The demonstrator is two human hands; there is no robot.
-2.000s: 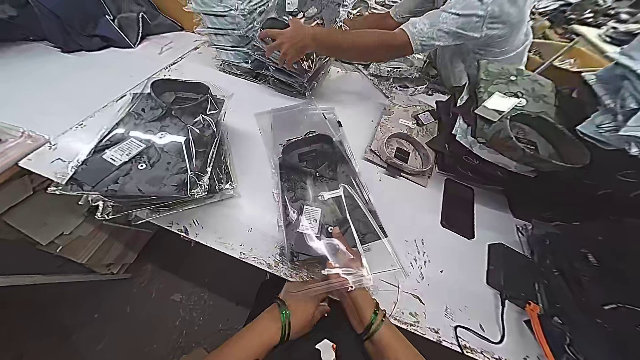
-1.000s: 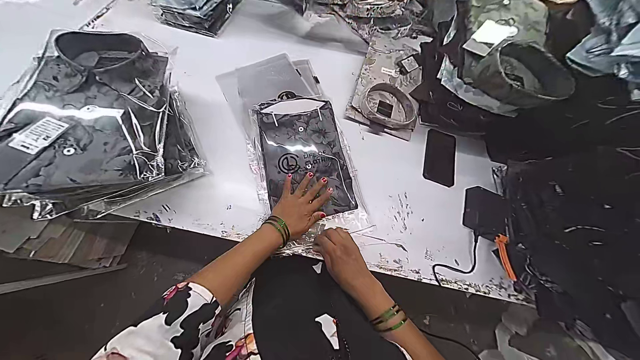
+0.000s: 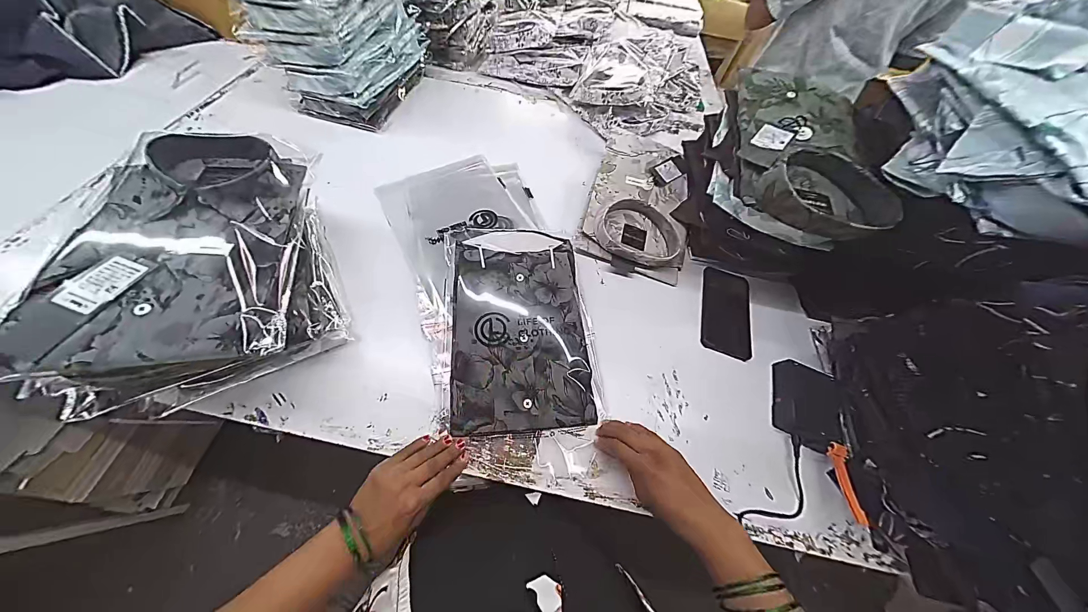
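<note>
A folded dark floral shirt in a clear plastic bag (image 3: 523, 340) lies on the white table (image 3: 680, 425) near its front edge, buttons up. My left hand (image 3: 416, 484) rests with its fingertips at the bag's lower left end. At the lower right end, my right hand (image 3: 642, 459) touches the plastic with bent fingers; whether it pinches the film I cannot tell. Flat printed plastic bags (image 3: 450, 200) lie partly under the shirt's bag. To the left is a stack of bagged dark shirts (image 3: 170, 272), the top one with a collar and a white tag.
A black phone (image 3: 726, 314) and a black device with a cable (image 3: 803, 404) lie at the right, beside dark garments (image 3: 960, 408). Folded shirts with collars (image 3: 824, 195) are behind them. A tall stack of bagged light garments (image 3: 340, 51) stands at the back. Cardboard sheets (image 3: 119, 463) are at lower left.
The bagged shirt has been turned over since the oldest frame. My left hand has moved off its face to the lower end. The other person's hands, seen at the back stack earlier, are gone from it.
</note>
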